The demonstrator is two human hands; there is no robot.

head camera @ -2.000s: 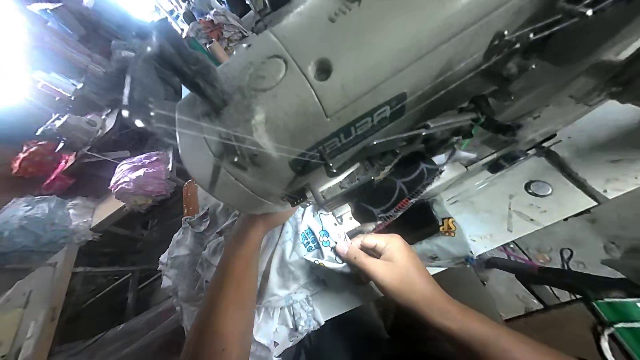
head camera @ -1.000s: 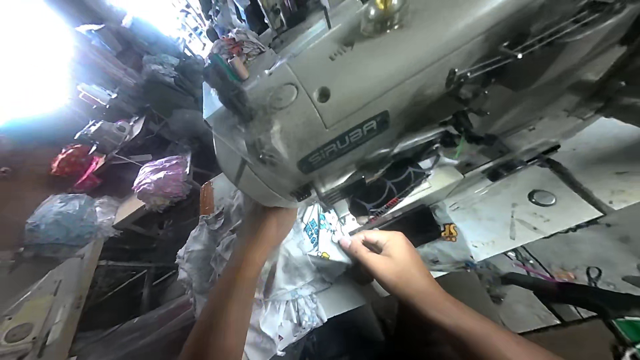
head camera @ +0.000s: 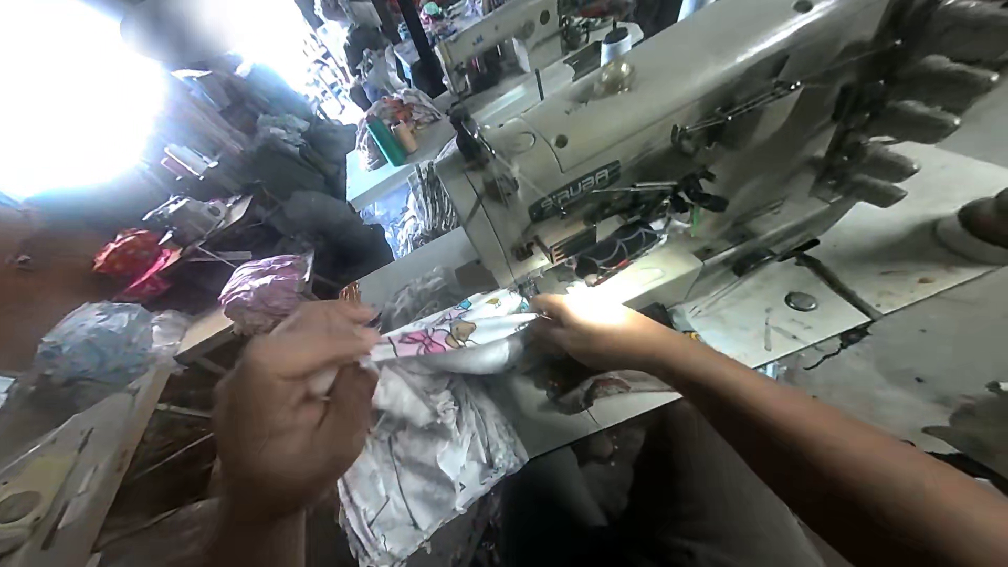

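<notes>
A Siruba industrial sewing machine (head camera: 583, 150) fills the upper right, with its lamp lighting the needle area. White printed fabric (head camera: 449, 335) with a pink bow pattern stretches from the needle area toward the left. My left hand (head camera: 303, 394) grips the fabric's left end, fingers pinched on it. Close to the presser foot, my right hand (head camera: 587, 323) holds the other end between thumb and fingers. The gathered lower part of the cloth (head camera: 433, 457) hangs over the table edge. The needle itself is too small to make out.
A second sewing machine (head camera: 504, 39) stands behind, near a green thread cone (head camera: 386, 142). Bundles of pink fabric (head camera: 264, 291), red fabric (head camera: 130, 252) and pale blue fabric (head camera: 98, 342) lie at the left. The machine table (head camera: 874, 260) extends right.
My left hand has come out from beside the machine head toward the left, and the fabric is now stretched between my hands. My right hand is nearer the presser foot. The view has shifted.
</notes>
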